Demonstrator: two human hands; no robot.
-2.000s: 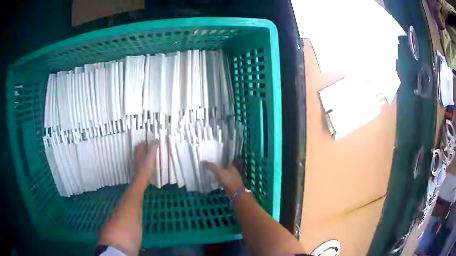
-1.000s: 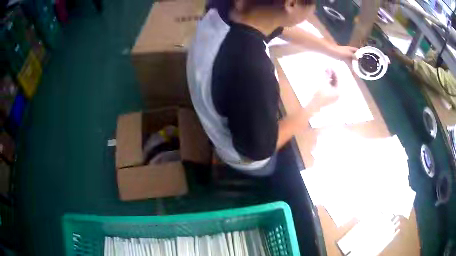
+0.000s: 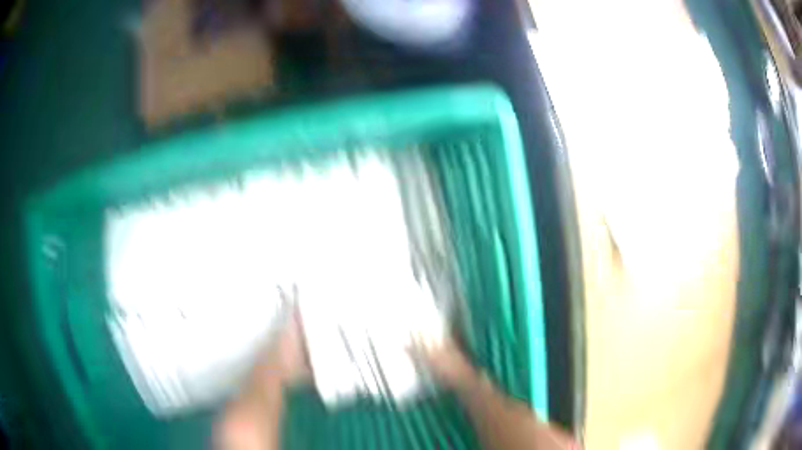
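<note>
A large green crate [image 3: 519, 264] lies in front of me, blurred by motion. Inside are rows of flat white arms [image 3: 193, 255], standing close together. My left hand [image 3: 283, 352] reaches in from below, at the left side of a bunch of arms [image 3: 356, 352] in the nearer row. My right hand [image 3: 444, 356] is at the right side of that bunch. Both hands touch or overlap the arms. Blur and glare hide the fingertips and how the fingers close.
The brown bench top [image 3: 659, 352] is right of the crate, with overexposed white sheets [image 3: 651, 114] on its far part. The dark green conveyor [image 3: 761, 264] runs beyond it. A brown carton [image 3: 202, 70] is on the floor past the crate's far rim.
The view has swung back down to the crate from the neighbouring worker, who is now out of view. Both my hands, unseen one second ago, show at the nearer row again.
</note>
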